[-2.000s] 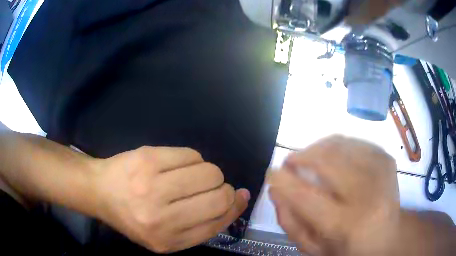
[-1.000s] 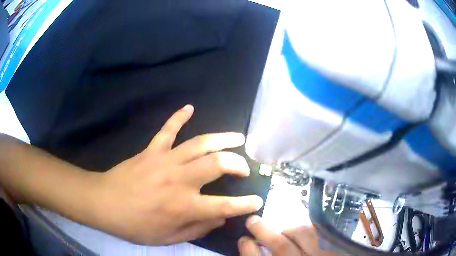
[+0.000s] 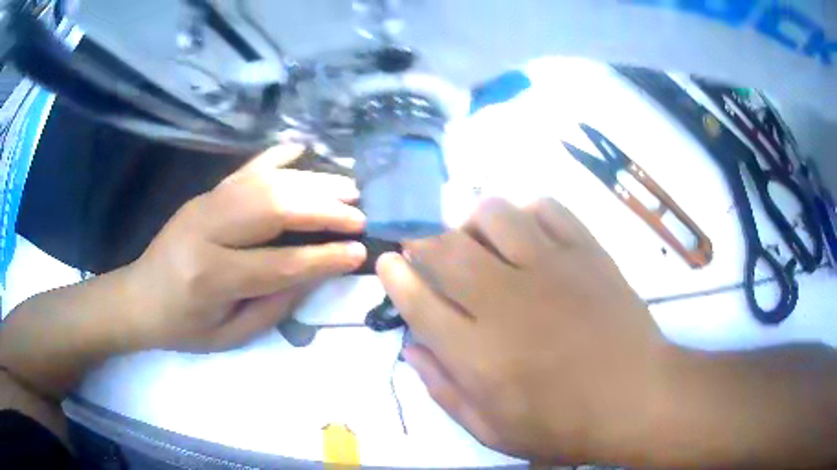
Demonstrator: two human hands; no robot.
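The black fabric point(image 3: 110, 184) lies on the white table left of and under the sewing machine head point(image 3: 303, 55). A narrow black strip of it runs between my two hands, just below the translucent blue-grey cup point(image 3: 402, 184). My left hand point(image 3: 248, 243) lies on the fabric near the needle area, fingertips on the strip. My right hand point(image 3: 523, 321) pinches the strip's right end with thumb and index finger. A small dark piece and a thin dark thread hang below my right fingertips. The needle tip is hidden by blur and fingers.
Orange-brown snips point(image 3: 656, 207) with dark blades lie right of my right hand. Black-handled scissors point(image 3: 766, 266) lie further right, beside a pile of thin tools. A yellow tape tab point(image 3: 340, 444) is at the table's curved front edge point(image 3: 202, 450).
The view has shifted right along the machine. My left hand's spread fingers have drawn together near the needle. My right hand has come fully into view and grips the fabric strip.
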